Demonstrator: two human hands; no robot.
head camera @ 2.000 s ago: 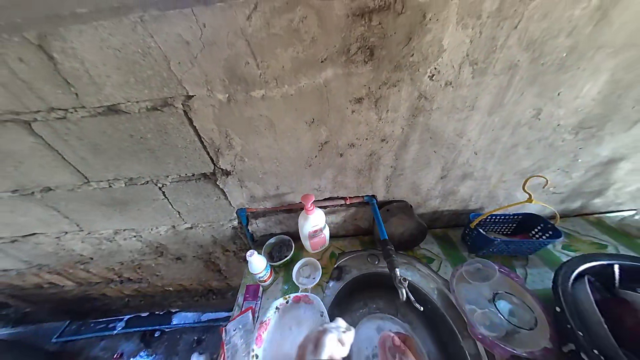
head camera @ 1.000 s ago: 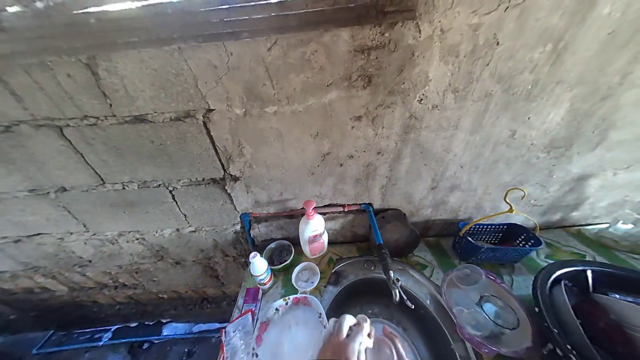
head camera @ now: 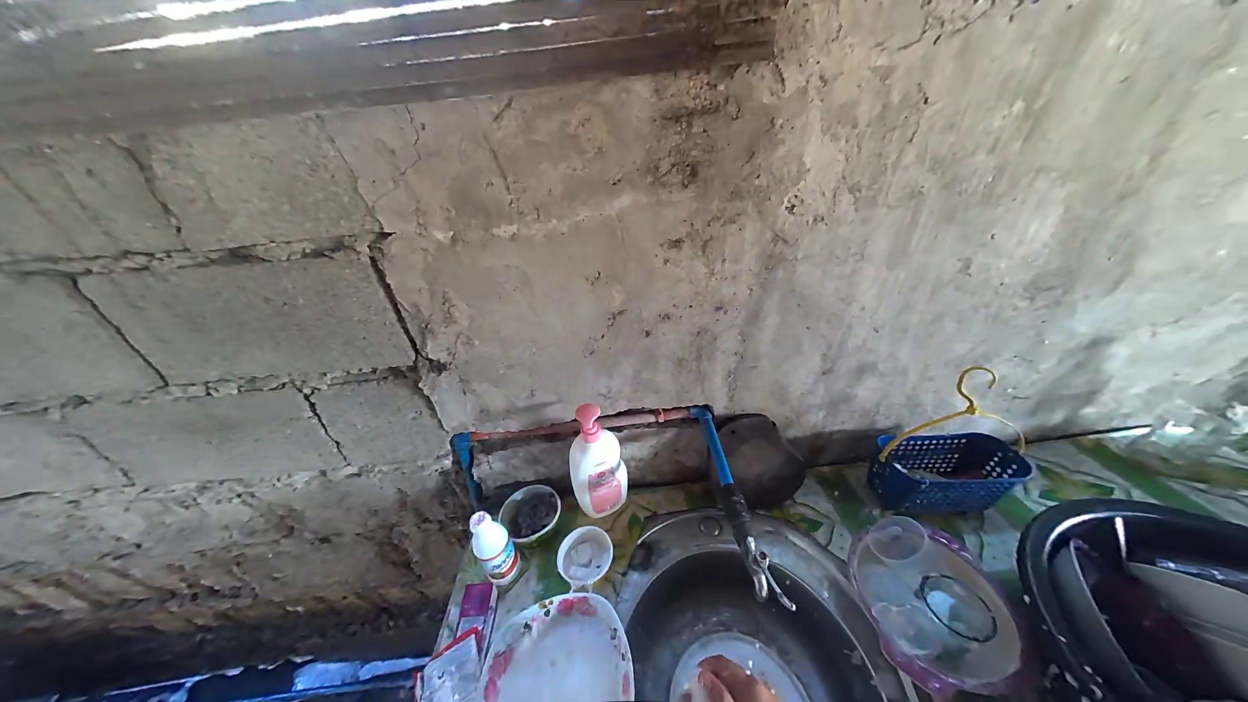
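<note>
One hand shows at the bottom edge, apparently my right hand (head camera: pixel 733 680), its fingers over a pale round dish (head camera: pixel 780 666) in the metal sink (head camera: pixel 673 531). Its grip is hidden by the frame edge. My left hand is not in view. Left of the sink lies a white oval dish with a floral rim (head camera: pixel 558 648), cloudy with suds. Behind it are a small white bowl (head camera: pixel 585 557), a bowl with a dark scouring pad (head camera: pixel 531 513), a white bottle (head camera: pixel 494 551) and a pump bottle with a pink top (head camera: pixel 598 475). A metal faucet (head camera: pixel 759 570) hangs over the sink.
At right are a purple-rimmed basin with clear containers (head camera: pixel 938 609), a big black basin (head camera: pixel 1136 517) holding dishes, and a blue perforated basket (head camera: pixel 951 485) with a yellow hook. A dark rounded object (head camera: pixel 753 460) leans on the concrete wall. Packets (head camera: pixel 453 668) lie at the left edge.
The visible hand has moved right, from between the oval dish and the sink to over the dish inside the sink. The white foamy thing seen at the hand earlier no longer shows clearly.
</note>
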